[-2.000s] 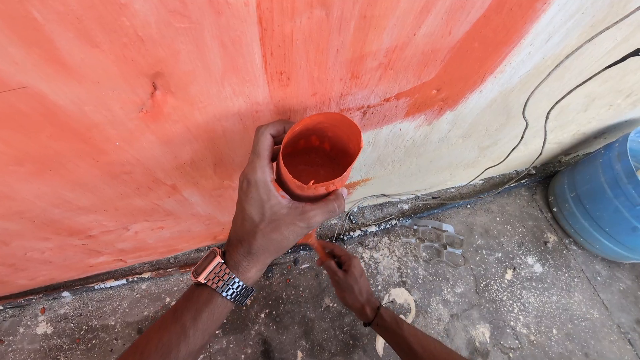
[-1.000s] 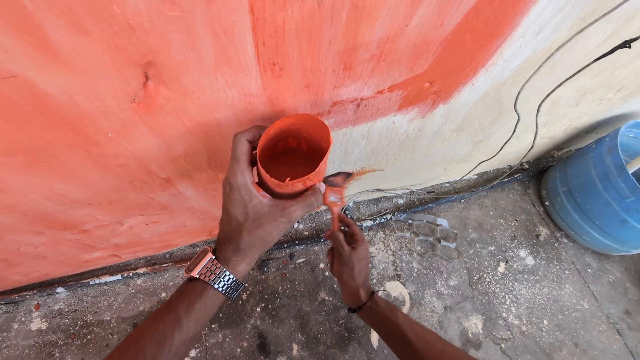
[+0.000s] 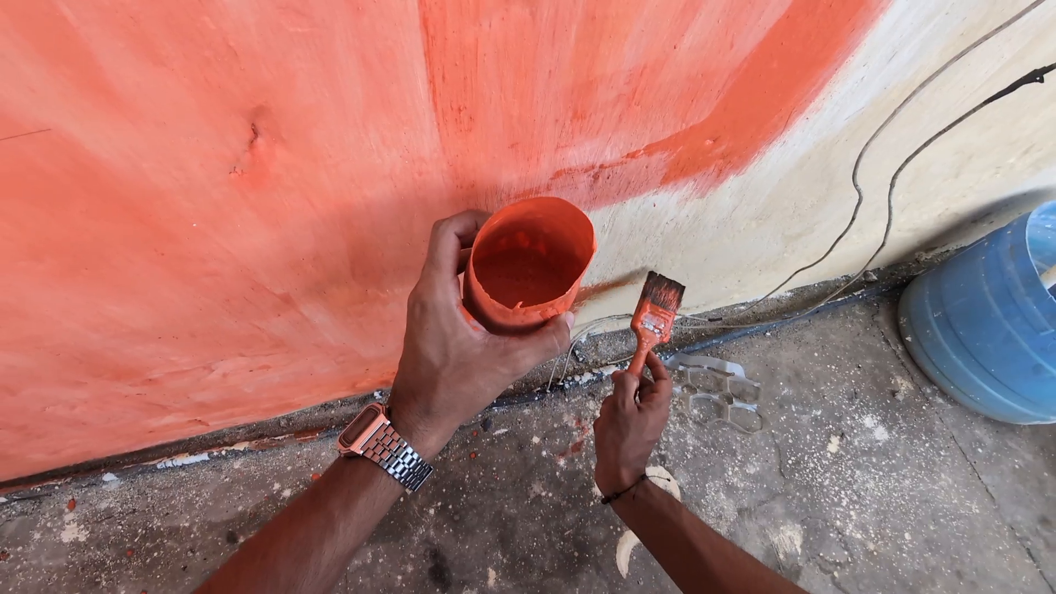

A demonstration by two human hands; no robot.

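My left hand (image 3: 462,330), with a metal-band watch (image 3: 384,445) on its wrist, is wrapped around a paint cup (image 3: 528,264) coated in orange-red, with paint in the bottom. To the right and a little lower, my right hand (image 3: 634,421) grips the handle of a paintbrush (image 3: 653,318). The brush points up, its bristles dark and its ferrule smeared orange, apart from the cup. Behind both stands a wall (image 3: 313,214) with streaky orange paint; its lower right part is cream (image 3: 726,223), with a brownish-orange streak (image 3: 615,287) between cup and brush.
A blue plastic barrel (image 3: 982,322) stands on the right, near the wall. Thin cables (image 3: 889,198) hang down the cream part and run along the wall's foot. A clear plastic piece with ring-shaped openings (image 3: 726,394) lies on the paint-spattered concrete floor (image 3: 874,495).
The brush, behind the cup with mostly its handle visible two seconds ago, has come out to the right, and its bristles now point up in plain sight. My left hand still holds the cup.
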